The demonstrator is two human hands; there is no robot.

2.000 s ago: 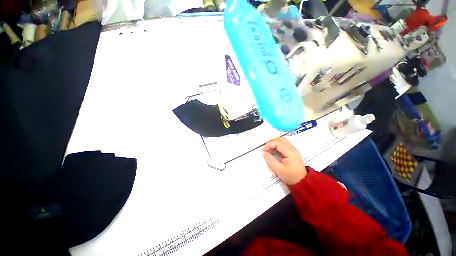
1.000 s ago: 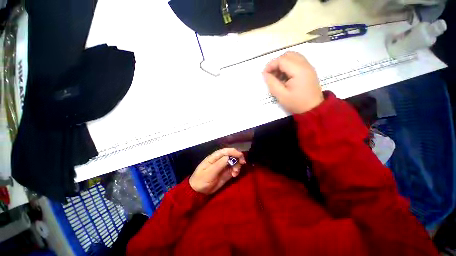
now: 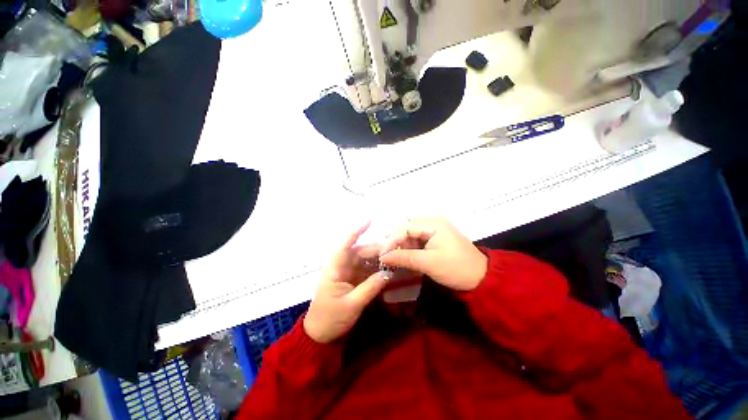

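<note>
My left hand (image 3: 343,291) and my right hand (image 3: 436,256) meet in front of my body at the table's front edge. Their fingertips close on a small metallic-looking object (image 3: 386,266), mostly hidden by the fingers; I cannot tell exactly what it is. A curved black cut piece (image 3: 439,105) lies under the presser foot (image 3: 376,109) of the sewing machine (image 3: 480,18). No hand touches it. The thread snips (image 3: 535,129) lie right of the needle with the blades pointing left.
Large black garment panels (image 3: 152,123) and a rounded black pile (image 3: 221,209) lie on the left. Two small black squares (image 3: 500,84) and a white bottle (image 3: 641,123) are on the right. Blue baskets (image 3: 168,394) stand below the table.
My left hand has risen from my lap to meet my right hand, which has moved left and nearer my body. The view has shifted to show the machine head again.
</note>
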